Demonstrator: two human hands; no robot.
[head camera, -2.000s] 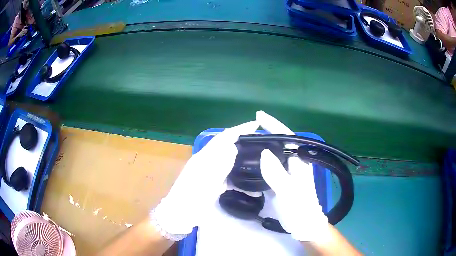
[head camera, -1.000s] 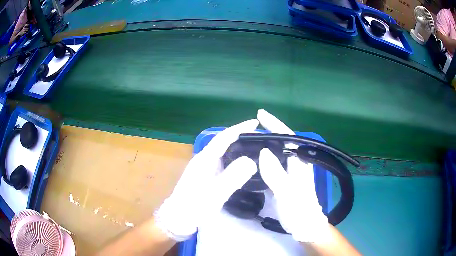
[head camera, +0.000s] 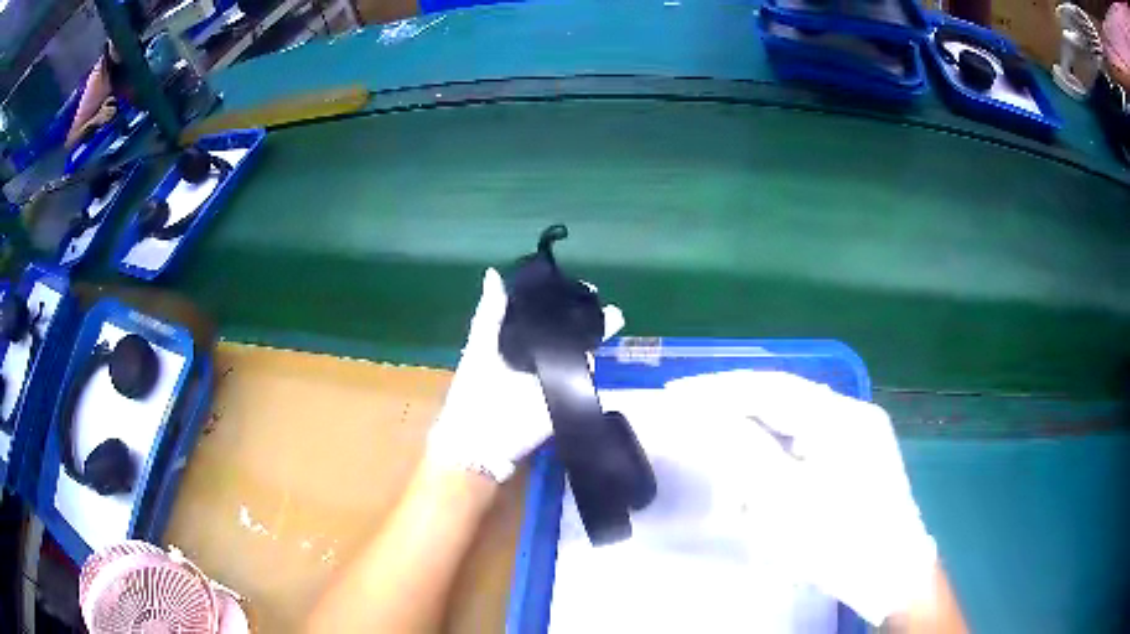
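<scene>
A black headphone (head camera: 576, 403) is held up over the left edge of a blue tray (head camera: 744, 356) with a white liner. My left hand (head camera: 496, 384), in a white glove, is around its upper ear cup; the headband hangs down to the right over the tray. My right hand (head camera: 843, 483), also in a white glove, is over the right part of the tray, away from the headphone. It blends with the liner and its fingers are hard to make out; a small dark mark shows by it.
A green conveyor belt (head camera: 694, 198) runs beyond the tray. A tan board (head camera: 322, 446) lies left. Blue trays (head camera: 198, 384) with headphones stand at left, others at far right. A pink fan (head camera: 149, 594) is lower left. Part of a person (head camera: 1115, 43) shows far right.
The headphone has turned and moved left and up, from both hands to my left hand. My right hand has let go and moved right. The whole view has shifted slightly.
</scene>
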